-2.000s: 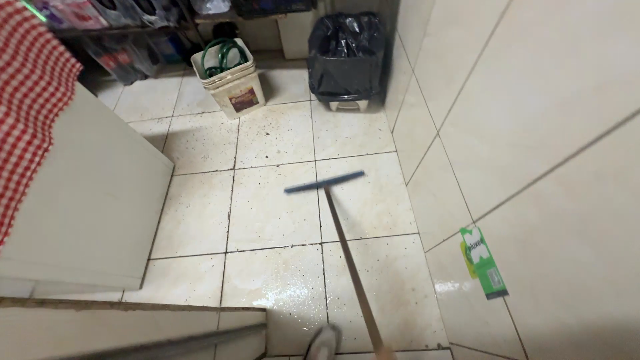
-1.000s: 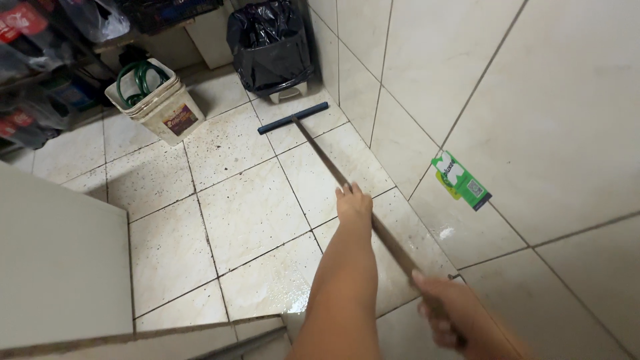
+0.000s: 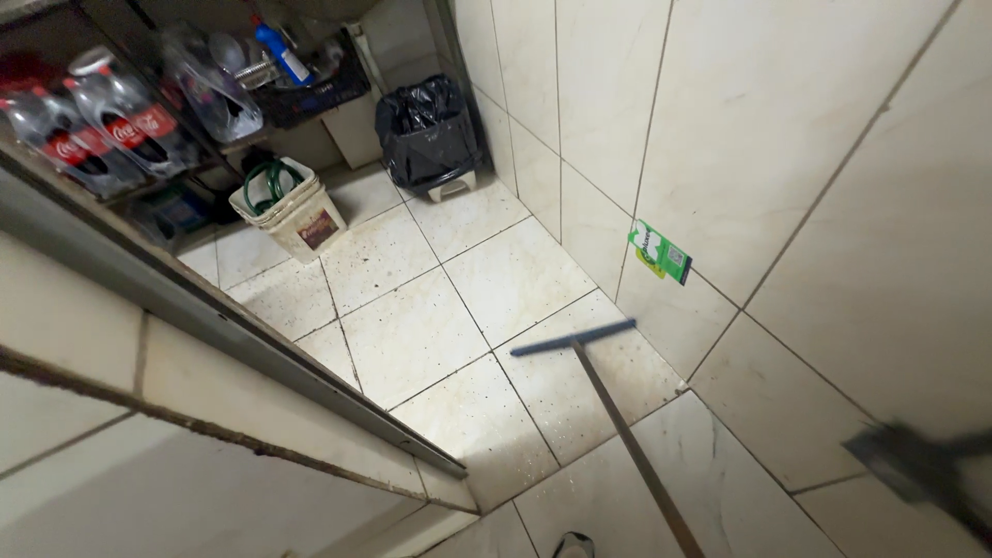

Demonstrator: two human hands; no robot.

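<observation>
A floor squeegee with a dark blue blade point(image 3: 573, 339) rests on dirt-specked, partly wet white floor tiles point(image 3: 418, 333). One end of the blade is close to the foot of the tiled wall. Its long brown handle point(image 3: 632, 449) runs down and out of the bottom edge of the view. Neither of my hands shows now, so what they hold is hidden. The tip of a shoe point(image 3: 574, 545) shows at the bottom, left of the handle.
A bucket point(image 3: 314, 221) with a green hose point(image 3: 273, 186) and a bin with a black bag point(image 3: 430, 143) stand at the back. Shelves hold packs of Coca-Cola bottles point(image 3: 116, 128). A green tag point(image 3: 660, 252) is on the right wall point(image 3: 775, 155); a blurred dark object point(image 3: 914, 465) shows lower right.
The squeegee blade has come back from near the bin, along the wall, toward me. Both hands, on the handle one second ago, are out of view. The view has shifted.
</observation>
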